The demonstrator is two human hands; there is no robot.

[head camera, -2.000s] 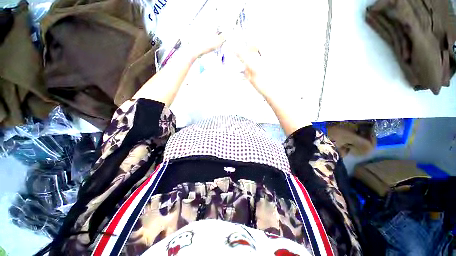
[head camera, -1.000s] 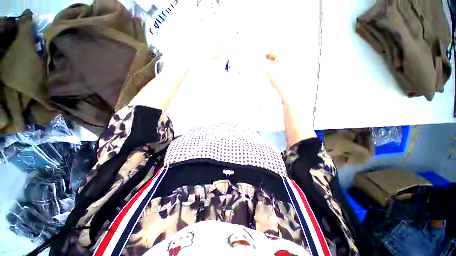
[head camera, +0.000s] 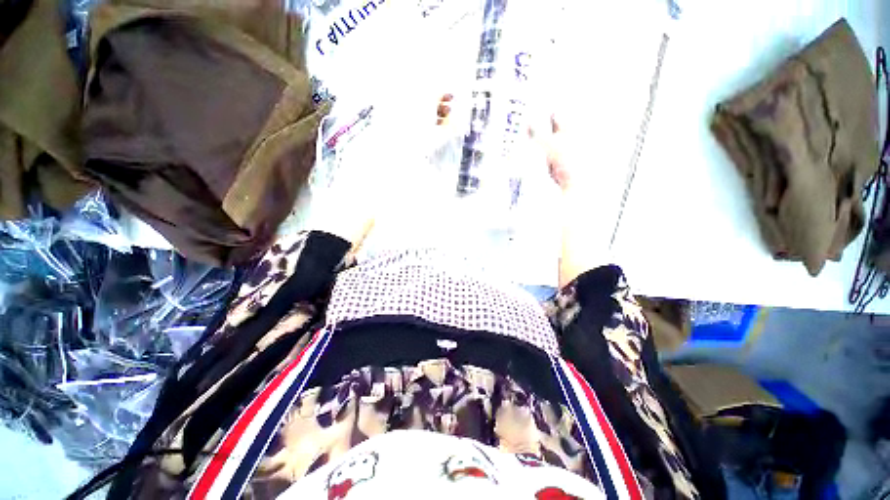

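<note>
A clear polybag with dark printed lettering (head camera: 475, 122) lies spread over the white table in front of me and glares strongly. My left hand (head camera: 444, 109) is almost washed out; only a small skin-toned patch shows at the bag's middle, and its fingers cannot be made out. My right hand (head camera: 556, 161) is at the right part of the bag, also blurred by glare; its grip cannot be told. More bags with lettering (head camera: 353, 27) lie at the upper left of the bag.
Brown garments with dark lining (head camera: 171, 117) are heaped at the left. A folded brown garment (head camera: 805, 146) lies at the right of the white table (head camera: 683, 244), beside black hangers (head camera: 871, 195). Bagged garments (head camera: 107, 322) are below left. A blue bin (head camera: 717, 332) and cardboard box (head camera: 722, 391) are below right.
The bag with its dark printed strip now shows large in front of me. My left forearm is mostly lost from view; my right hand has moved slightly right and lower. The camera view has shifted.
</note>
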